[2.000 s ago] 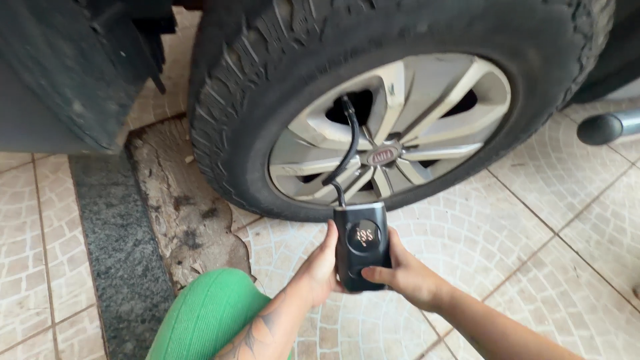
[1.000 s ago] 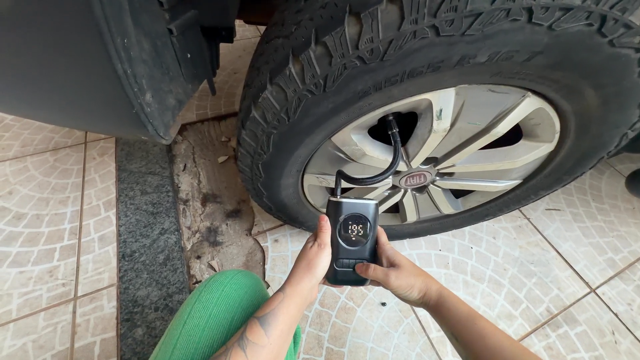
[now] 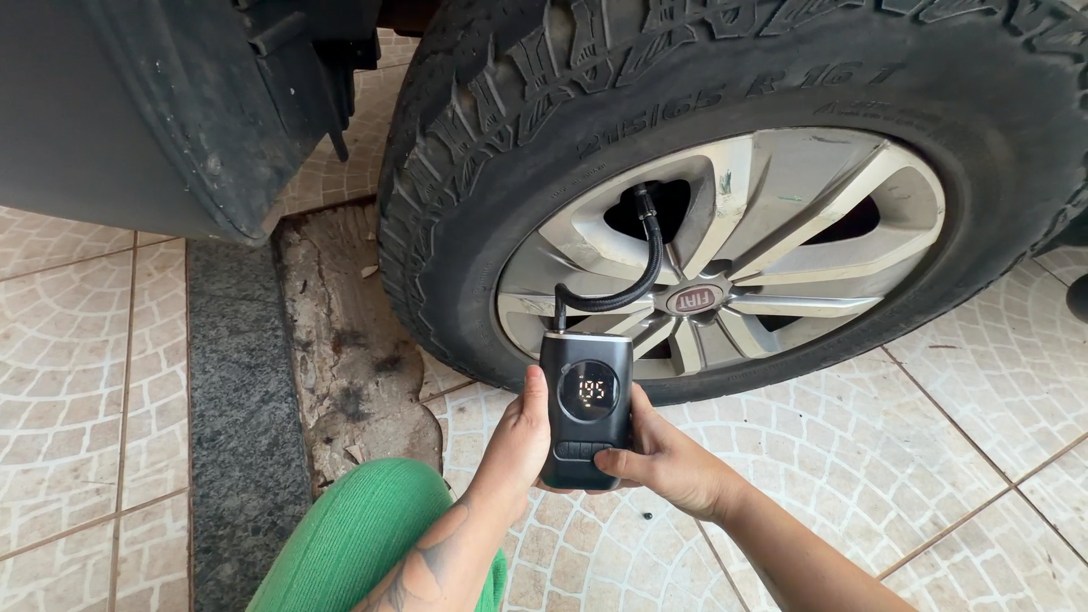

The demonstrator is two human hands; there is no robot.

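A black portable tire inflator [image 3: 586, 459] with a lit round display is held upright between both hands, in front of the wheel. My left hand [image 3: 517, 438] grips its left side, thumb along the edge. On the right side my right hand [image 3: 671, 459] holds it, with the thumb on the lower buttons. From the inflator's top a braided black hose [image 3: 619, 297] curves up to a fitting inside an opening of the silver wheel rim [image 3: 790, 195]; the valve itself is hidden. Around the rim is the black rubber tire [image 3: 476, 246].
Dark plastic car bodywork [image 3: 170, 110] overhangs at the upper left. A grey stone strip [image 3: 242, 382] and a rough, broken cement strip [image 3: 348, 340] run along the patterned tile floor [image 3: 790, 442]. My knee in green fabric [image 3: 365, 527] is at the lower left.
The view has shifted, bringing the tire and inflator nearer. Both hands keep their hold on the inflator, and the hose still runs into the rim opening.
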